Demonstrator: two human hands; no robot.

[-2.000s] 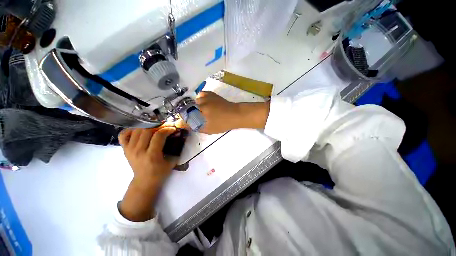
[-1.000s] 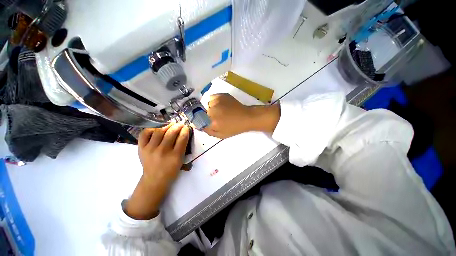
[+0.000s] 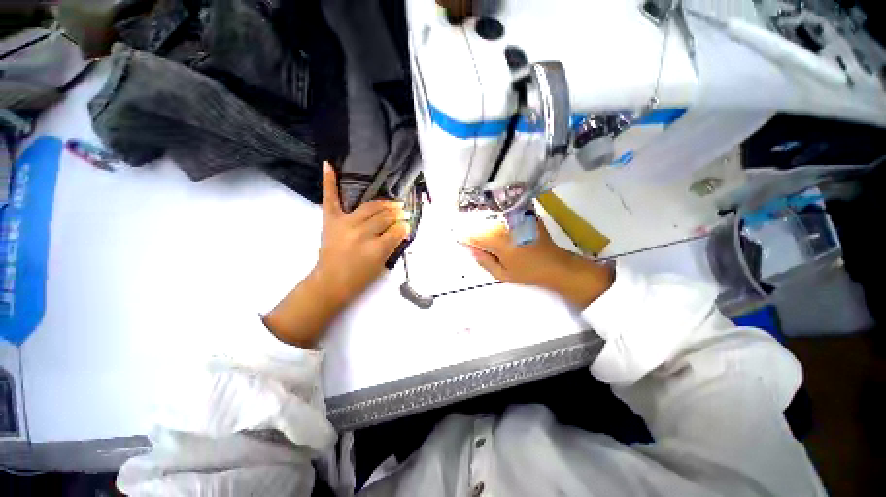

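Note:
The dark grey garment (image 3: 209, 116) lies bunched left of the white sewing machine head (image 3: 583, 58). My left hand (image 3: 355, 233) is at the garment's near end, left of the needle area. Its index finger points out over the cloth, and its other fingers are curled on a narrow black edge (image 3: 398, 252). My right hand (image 3: 529, 257) is beside the presser foot area (image 3: 491, 199), partly behind the blue-grey knob (image 3: 523, 226). Its fingertips are blurred in bright light, and whether they hold anything is unclear. White machine bed shows between my hands.
A yellow tape strip (image 3: 575, 223) is right of the needle. A clear tub (image 3: 733, 257) with dark pieces stands at the right. Small snips (?) (image 3: 92, 153) and a blue JACK sticker (image 3: 31, 238) are on the left. A ruler (image 3: 466, 379) runs along the front edge.
The view has turned and shows more of the left table. My left hand and the black edge have moved left, away from the needle. My right hand stays beside the knob.

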